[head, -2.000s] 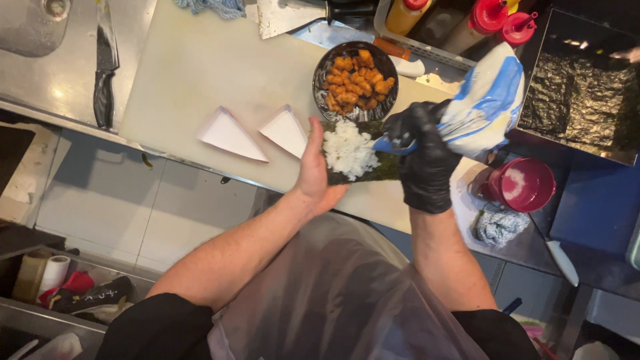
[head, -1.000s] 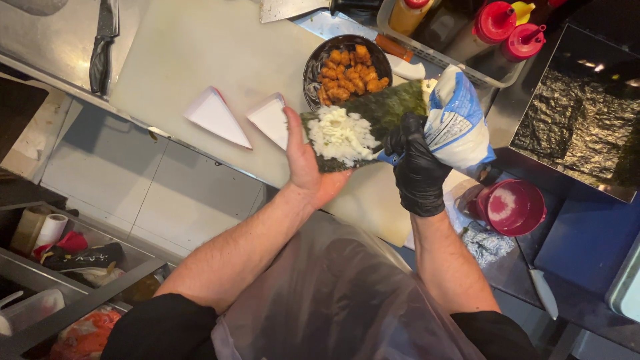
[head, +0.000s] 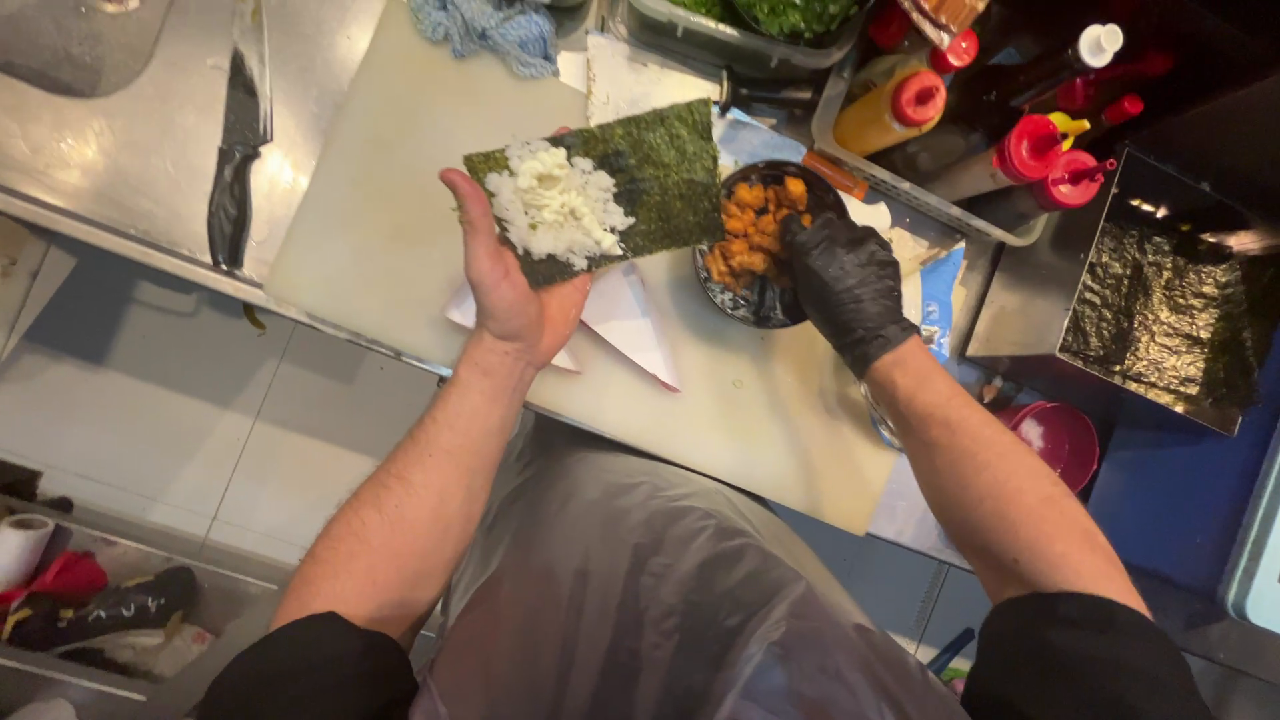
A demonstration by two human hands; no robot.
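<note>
A rectangular nori sheet [head: 665, 180] lies across the palm of my bare left hand [head: 520, 290], whose thumb stands up at its left edge. White rice [head: 590, 215] with a creamy pale topping covers the sheet's left part. My right hand [head: 840, 270], in a black glove, reaches into a dark bowl [head: 770, 312] of orange-brown fried pieces [head: 750, 225]. Its fingertips touch the pieces at the bowl's right side; whether they grip one is hidden. Two folded white paper wedges [head: 632, 320] lie under and beside my left wrist.
A large black-handled knife [head: 235, 190] lies on steel at the left of the cutting board [head: 400, 200]. A blue cloth [head: 490, 30] and a tub of greens [head: 745, 50] are at the back. Squeeze bottles [head: 905, 105], a nori tray [head: 1160, 310] and a dark red bowl [head: 1060, 440] stand to the right.
My right hand has let go of the blue and white bag and moved into the bowl of fried pieces. My left hand has moved left of the bowl with the nori. The pale topping now shows plainly.
</note>
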